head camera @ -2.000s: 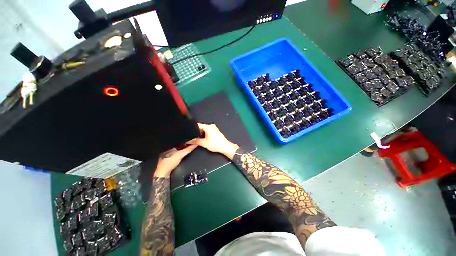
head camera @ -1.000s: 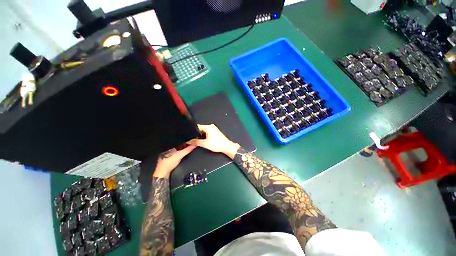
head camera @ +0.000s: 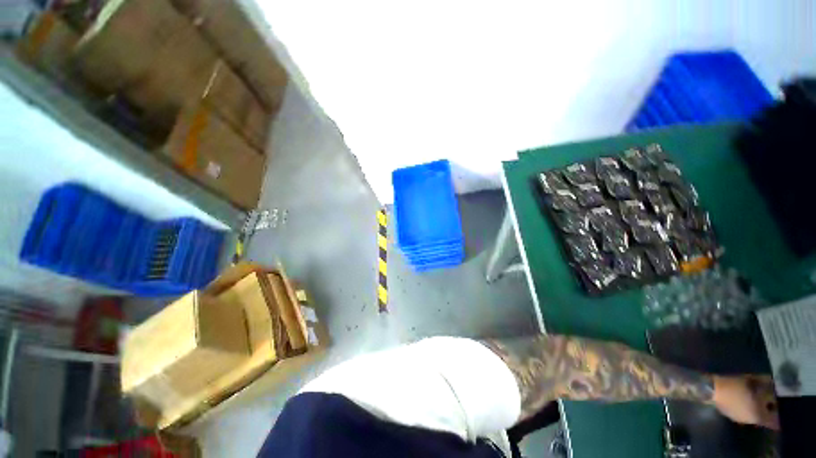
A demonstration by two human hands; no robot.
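Note:
My left hand (head camera: 748, 399) is at the far right, on the end of my tattooed forearm, beside the label sheet (head camera: 794, 335) of the black test box. Its fingers are dark and blurred, and what they hold cannot be made out. My right hand is out of the picture. A black blister tray full of jumbled dark modules (head camera: 626, 219) lies on the green bench. Clear plastic pieces (head camera: 698, 300) lie beside it, with an orange-yellow patch (head camera: 696, 264) at its corner. Part of the black mat (head camera: 711, 350) shows above my forearm.
The green bench (head camera: 586, 318) ends at its left edge. Beyond are stacked blue bins (head camera: 428, 215) on the grey floor, a yellow-black floor stripe (head camera: 383, 259) and an open cardboard box (head camera: 219, 335). More blue bins (head camera: 107, 237) and cartons stand at left; others (head camera: 702, 89) stand behind the bench.
The view has swung far to the left. The blue module bin, the monitor and my right hand have left the picture; the floor and cartons have come into it.

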